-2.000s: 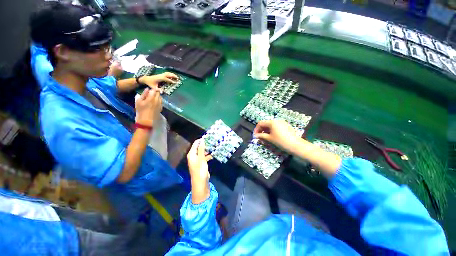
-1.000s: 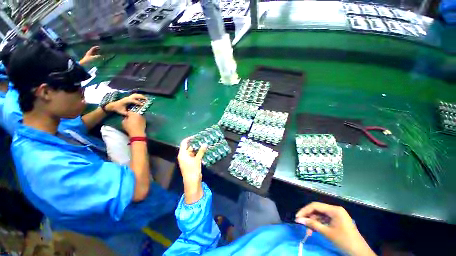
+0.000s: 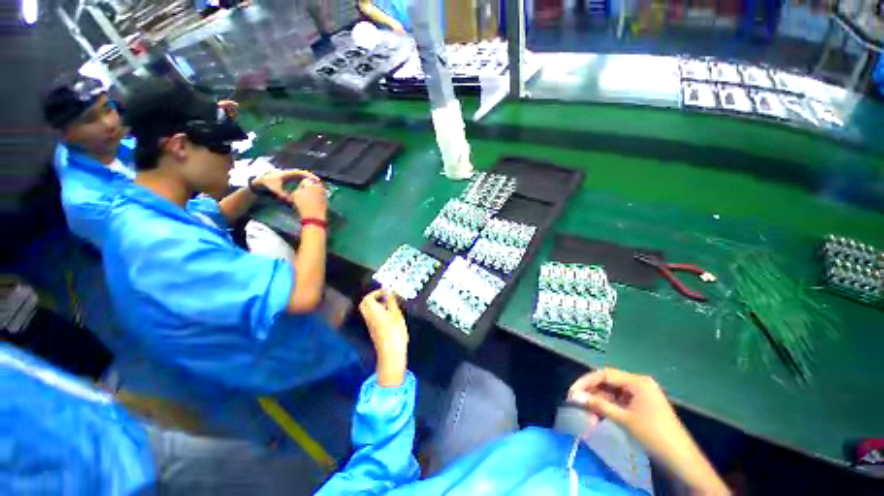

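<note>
A green-white board panel (image 3: 407,271) lies flat at the left edge of a long black tray (image 3: 562,182). My left hand (image 3: 386,334) is at its lower edge, fingertips close together; whether they grip it is unclear. More panels lie in the tray, one nearest me (image 3: 465,294). A stack of panels (image 3: 574,303) stands on the bench right of the tray. My right hand (image 3: 625,402) is low before my body, thumb and fingers together by a thin pale cord on my smock; whether it holds anything is unclear.
Red-handled side cutters (image 3: 686,276) lie by a dark mat (image 3: 606,262). Green wires (image 3: 775,305) spread right of them, more panels (image 3: 853,266) beyond. A wrapped post (image 3: 451,140) stands behind the tray. Two people in blue (image 3: 194,262) sit at left, near another black tray (image 3: 339,157).
The panel that my left hand held up tilted now lies flat by the tray. My right hand came back from the tray to my body earlier and has stayed low there.
</note>
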